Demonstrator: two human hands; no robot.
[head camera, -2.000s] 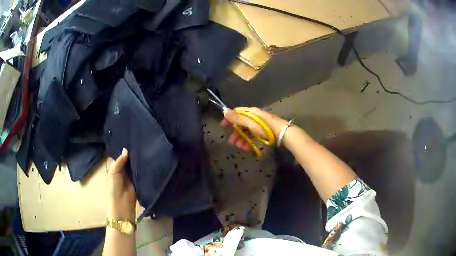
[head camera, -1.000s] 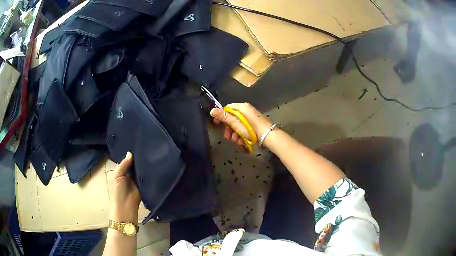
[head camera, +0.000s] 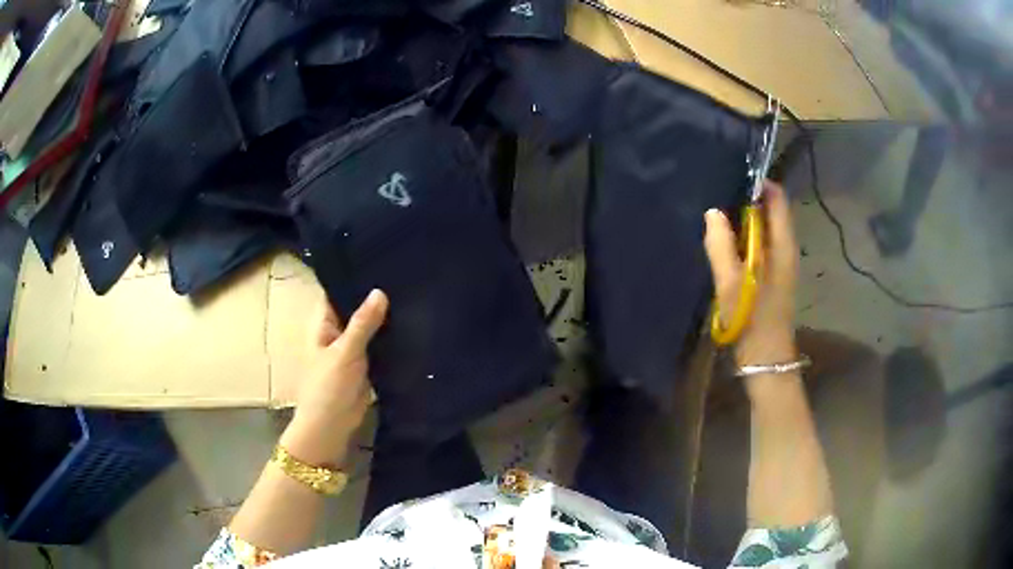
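Note:
My left hand (head camera: 350, 361) grips a black panel (head camera: 444, 267) by its lower left edge, thumb on top. The panel has a pale printed logo near its upper end and is held over my lap. My right hand (head camera: 758, 272) holds scissors (head camera: 753, 261) with yellow handles, silver blades pointing up. A second black panel (head camera: 667, 211) hangs beside my right hand, its right edge at the blades and fingers. Whether my fingers pinch it is hidden. The blades look nearly closed.
A pile of black panels (head camera: 183, 128) lies on a cardboard-covered table (head camera: 144, 333) at the left. A blue crate (head camera: 100, 467) is at the lower left. A black cable (head camera: 855, 261) crosses the cardboard and the tiled floor at the right. Dark offcuts lie on the floor.
Both hands have moved right. The left-hand panel has come away from the pile with its logo facing up. A second panel now hangs at my right hand, and the scissors point up.

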